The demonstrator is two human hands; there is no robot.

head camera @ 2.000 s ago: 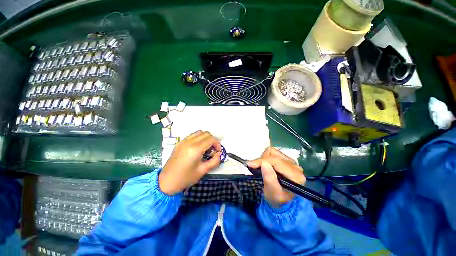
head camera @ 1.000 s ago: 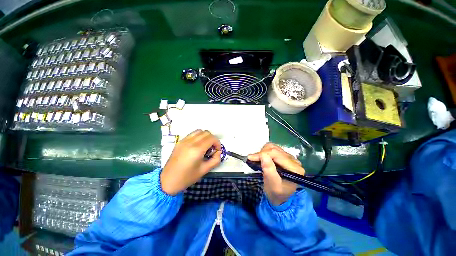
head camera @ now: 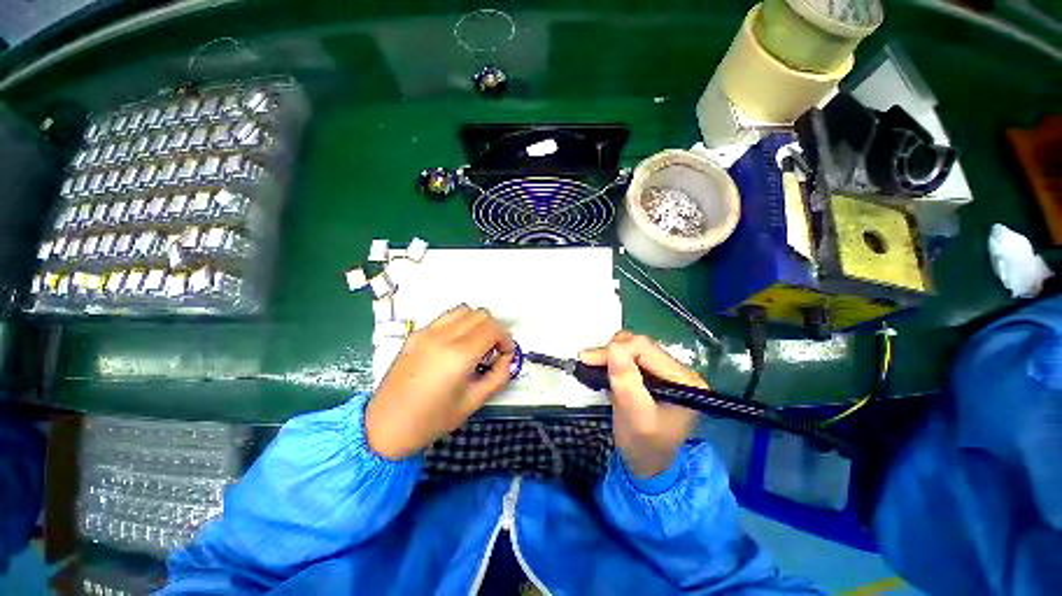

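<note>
My left hand [head camera: 440, 378] is over the left part of the white work sheet [head camera: 512, 279] and holds a small dark round circuit board [head camera: 514, 360] in its fingertips. My right hand [head camera: 648, 402] grips the black soldering iron [head camera: 687, 398] like a pen. The iron's thin metal tip points left and reaches the board's edge; whether it touches cannot be told. Several small white battery cells [head camera: 382, 283] lie at the sheet's upper left corner. My left fingers hide part of the board.
Fume fan [head camera: 543, 204] behind the sheet; tweezers [head camera: 670, 300], tip cleaner pot [head camera: 679, 207] and blue-yellow soldering station [head camera: 769, 233] at right. Blister tray [head camera: 163, 198] of cells at left. Round assemblies [head camera: 438, 182] lie near the fan. Another person's blue sleeve [head camera: 990, 431] is at right.
The round assembly at the back has shifted left along the bench. Both hands stay nearly in place, with the iron's tip still at the board. The view has shifted slightly.
</note>
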